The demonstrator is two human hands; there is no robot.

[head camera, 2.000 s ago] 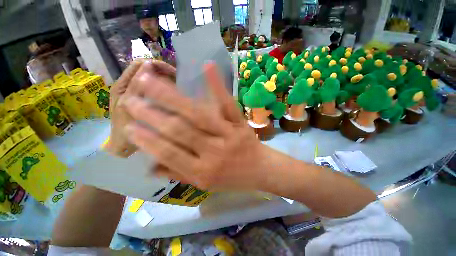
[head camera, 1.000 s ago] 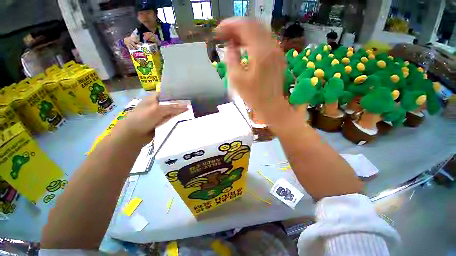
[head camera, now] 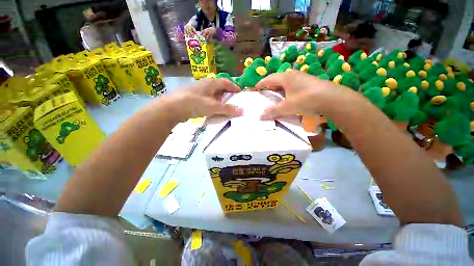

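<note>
A gift box point(head camera: 254, 179) stands on the table in front of me, its printed tree and lettering upside down and its white bottom flaps on top. My left hand point(head camera: 208, 98) and my right hand point(head camera: 293, 96) hold the white flap from both sides at the top of the box, fingers bent over its far edge. The flap lies folded over the box opening. The fingertips behind the flap are partly hidden. An insert card point(head camera: 326, 214) lies on the table to the right of the box.
Finished boxes point(head camera: 67, 127) stand in rows at left. Plush tree toys point(head camera: 400, 104) crowd the right side. Flat blanks point(head camera: 182, 139) lie left of the box. Another card point(head camera: 381, 201) lies by my right forearm. Yellow scraps point(head camera: 169, 188) lie near the front edge. A person point(head camera: 212, 26) stands across the table.
The raised flap is now folded down over the box top. My right hand has come down onto it, and my left hand has moved up to it. The view has shifted.
</note>
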